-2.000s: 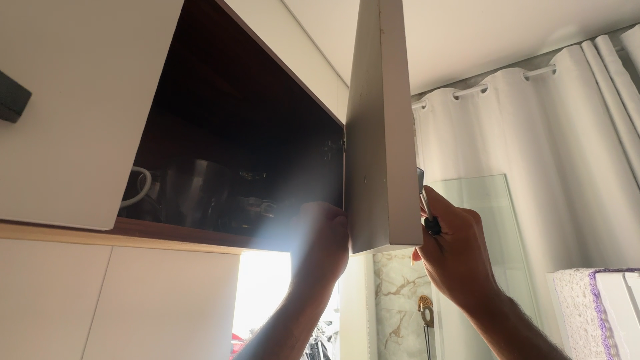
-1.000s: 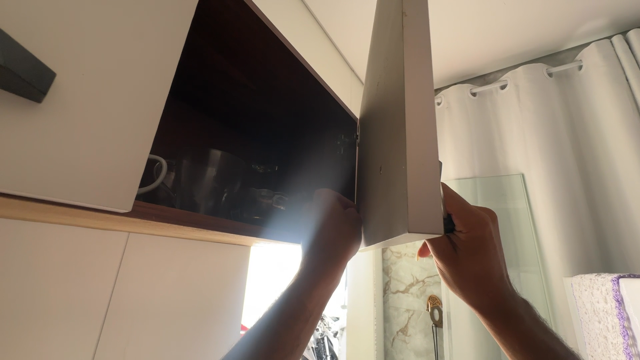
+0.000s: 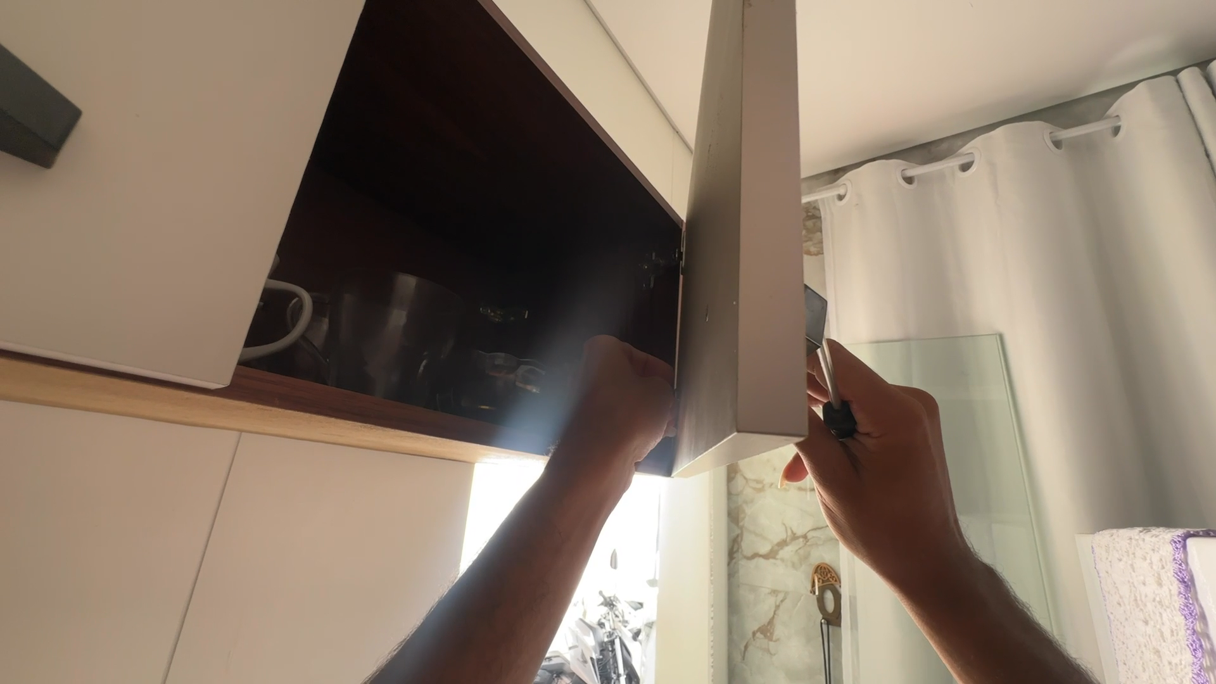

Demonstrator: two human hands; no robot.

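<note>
An open cabinet door (image 3: 741, 285) stands out from a dark wall cabinet. My left hand (image 3: 622, 394) is inside the lower right corner of the cabinet, close to the door's hinge side, its fingers curled; what they touch is hidden. Beyond the door's outer face, my right hand (image 3: 879, 437) holds a screwdriver (image 3: 833, 394) with a thin metal shaft and a black part. Near its shaft a dark door handle (image 3: 814, 315) shows at the door's edge. A metal hinge (image 3: 660, 264) is dimly visible above my left hand.
Inside the cabinet are a metal pot (image 3: 394, 328) and a white curved handle (image 3: 290, 318). A closed white door (image 3: 161, 190) with a dark handle (image 3: 33, 109) is at the left. A glass panel (image 3: 959, 427) and white curtain (image 3: 1026, 266) hang right, above a crocheted cloth (image 3: 1140, 598).
My right hand's dark-and-metal tool shows more clearly than one second ago, when the hand largely hid it. My left hand stays in the cabinet's lower corner.
</note>
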